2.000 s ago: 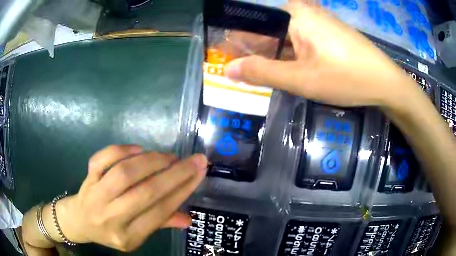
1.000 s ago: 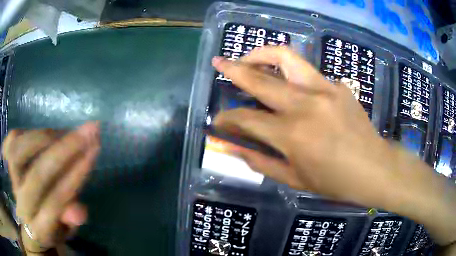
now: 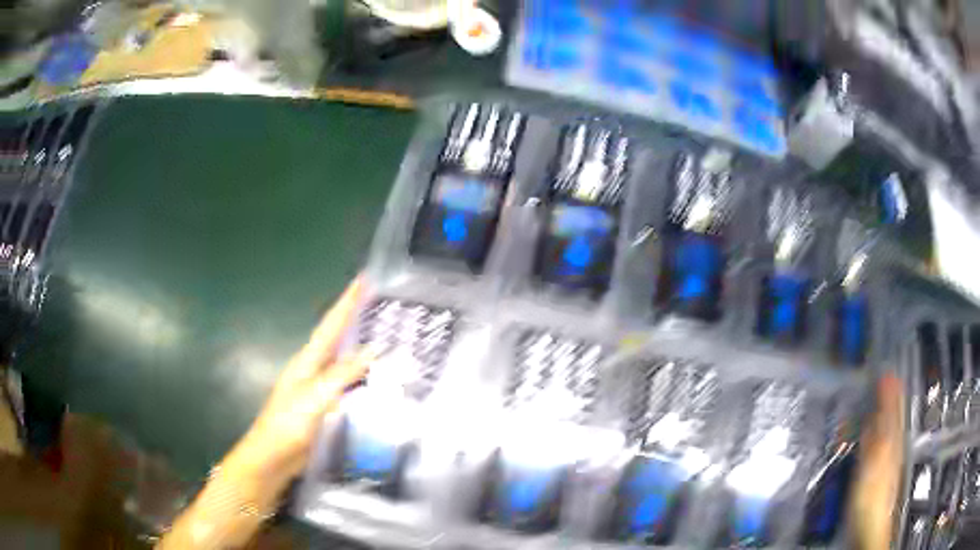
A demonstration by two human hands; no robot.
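The clear blister tray [image 3: 516, 295] lies in front of me, blurred, with two rows of black keypad phones [image 3: 462, 220]. Blue-printed film shows on their screens. My left hand [image 3: 290, 414] grips the tray's left edge, fingertips beside the front-row phone at the left end. My right hand [image 3: 881, 462] is a narrow blurred strip at the tray's right edge; its fingers are mostly hidden. The orange-and-white smoothing card is not visible.
The green mat [image 3: 236, 204] lies left of the tray. Other phone trays stand at the far left [image 3: 38, 204] and right [image 3: 946, 408]. Behind are a blue-printed film sheet [image 3: 645, 70], a small whitish bottle [image 3: 822, 120] and a white disc with an orange-red centre [image 3: 476, 29].
My right hand has left the phone at the tray's left end and moved to the right edge. My left hand has moved right onto the tray. The view has shifted and shows more of the tray.
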